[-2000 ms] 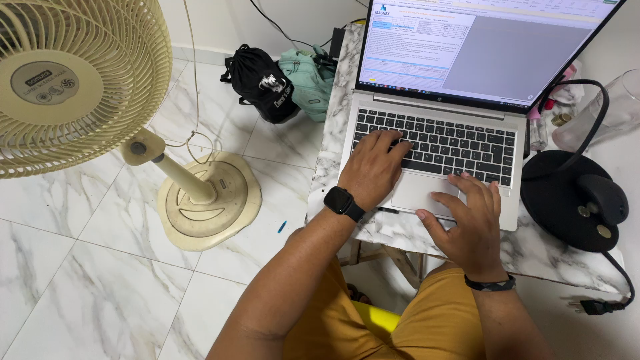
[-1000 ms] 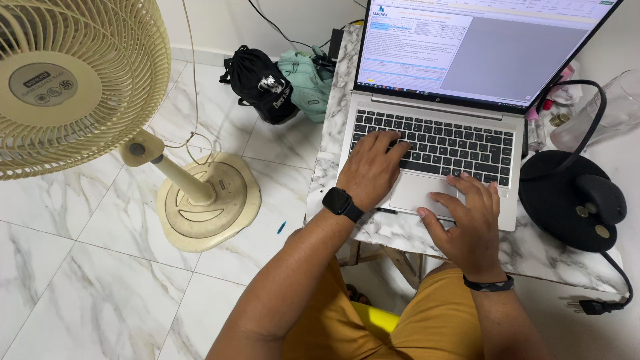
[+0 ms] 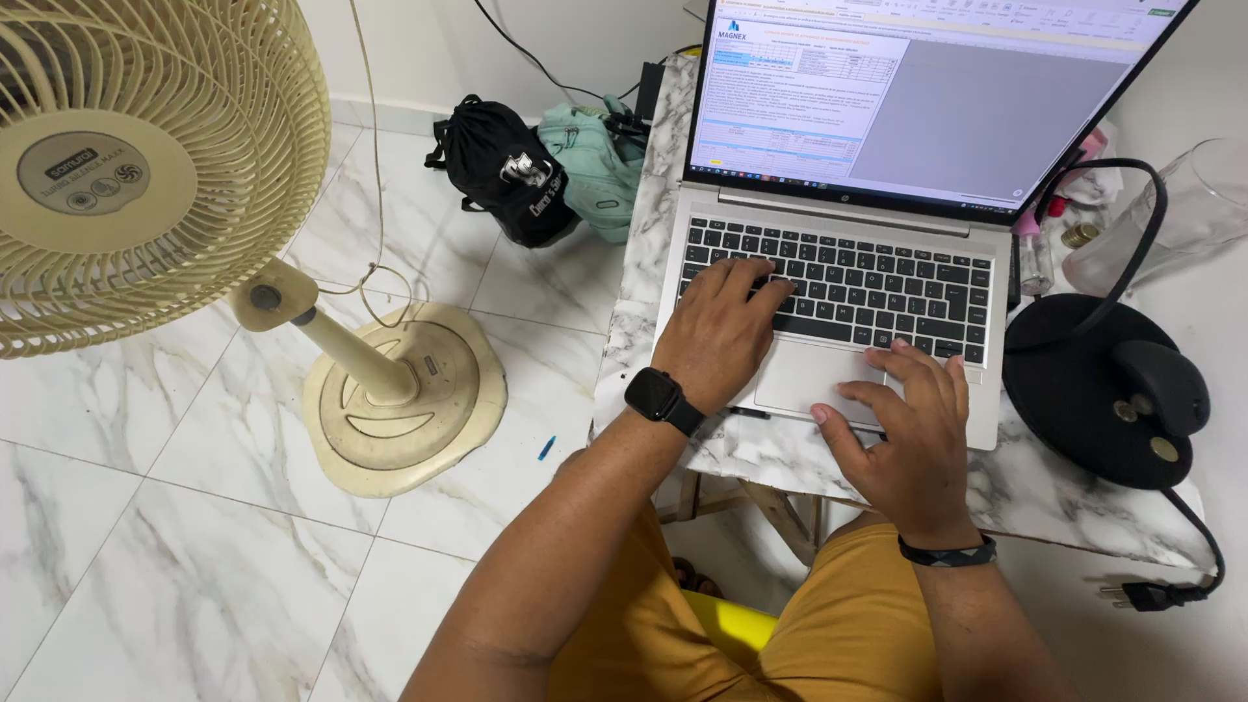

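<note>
A silver HP laptop [image 3: 983, 405] lies unfolded on a marble-patterned table, its screen [image 3: 926, 117] showing a document beside a grey area. My left hand [image 3: 720, 327], with a black smartwatch [image 3: 663, 398] at the wrist, rests on the left part of the black keyboard [image 3: 838, 283], fingers spread over the keys. My right hand [image 3: 907, 439] wears a dark patterned wristband [image 3: 948, 554] and hovers over or rests at the right side of the touchpad [image 3: 804, 375], fingertips near the lower right keys. Neither hand holds anything.
A black mouse [image 3: 1160, 385] and several coins share a round black pad [image 3: 1053, 390] right of the laptop. Near them are a glass [image 3: 1160, 219] and a cable with a plug [image 3: 1150, 595]. A cream fan [image 3: 405, 390], a black bag [image 3: 502, 175] and a green bag [image 3: 595, 175] stand left.
</note>
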